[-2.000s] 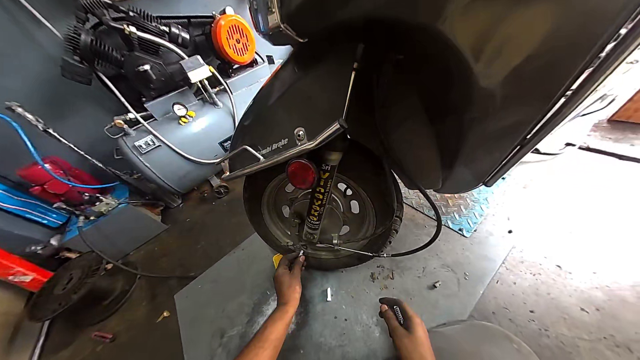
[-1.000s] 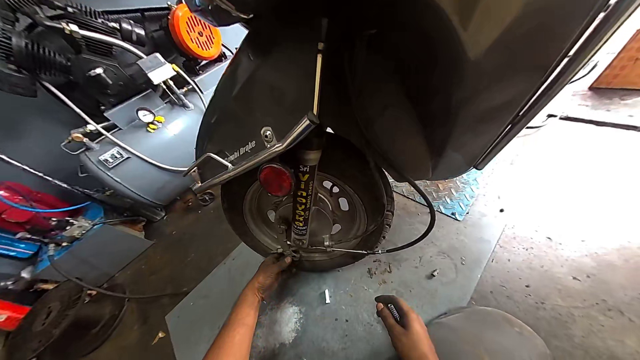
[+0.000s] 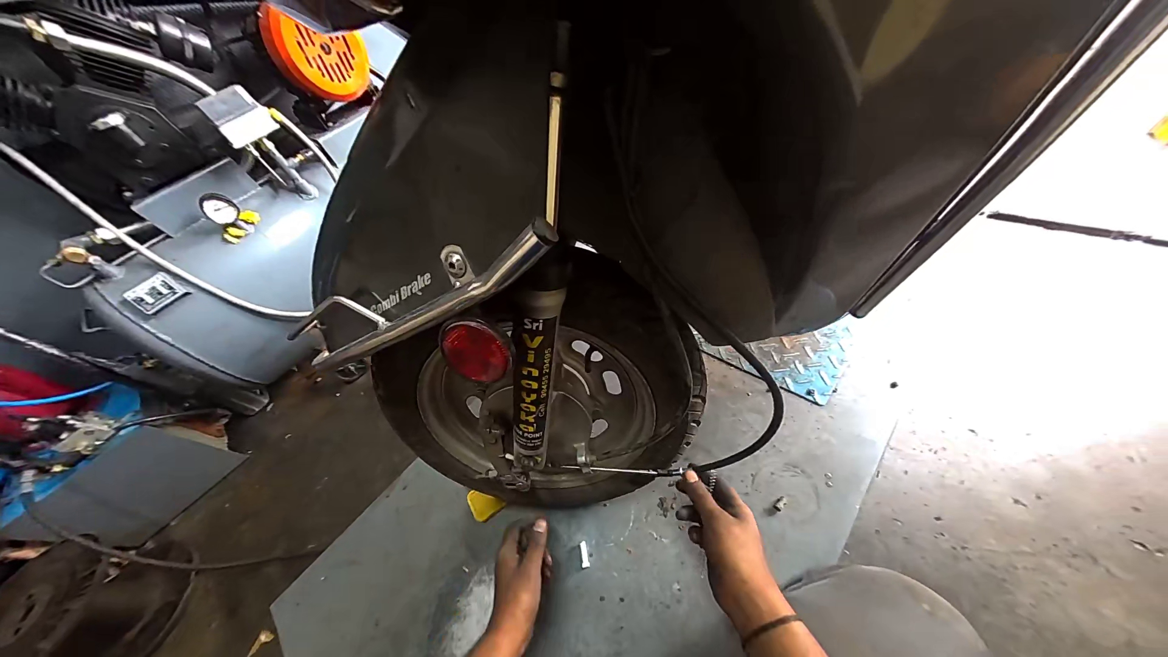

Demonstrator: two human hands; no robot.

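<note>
A scooter's front wheel [image 3: 630, 392] stands on a grey metal plate, with a shock absorber [image 3: 537, 383] bearing writing and a round red reflector [image 3: 475, 351] in front of it. From the wheel hub a brake cable [image 3: 630, 470] runs right and curves up as a black sheath. My right hand [image 3: 725, 520] is at the cable's metal end fitting, thumb and finger touching it; a small dark thing with a spring-like part shows behind the fingers, partly hidden. Below the shock absorber's foot, my left hand [image 3: 523, 566] is off the wheel, fingers close together, with nothing visible in it.
A small white piece [image 3: 585, 555] lies on the grey plate [image 3: 392, 566] between my hands. A yellow piece [image 3: 484, 505] lies under the tyre. An air compressor tank [image 3: 228, 246] stands at left. The scooter's dark body [image 3: 730, 182] overhangs the wheel, with a chrome guard bar [image 3: 438, 315] low in front.
My left hand has drawn back from the shock absorber's foot. My right hand, earlier low at the right holding a dark object, has moved up to the brake cable. The view is closer.
</note>
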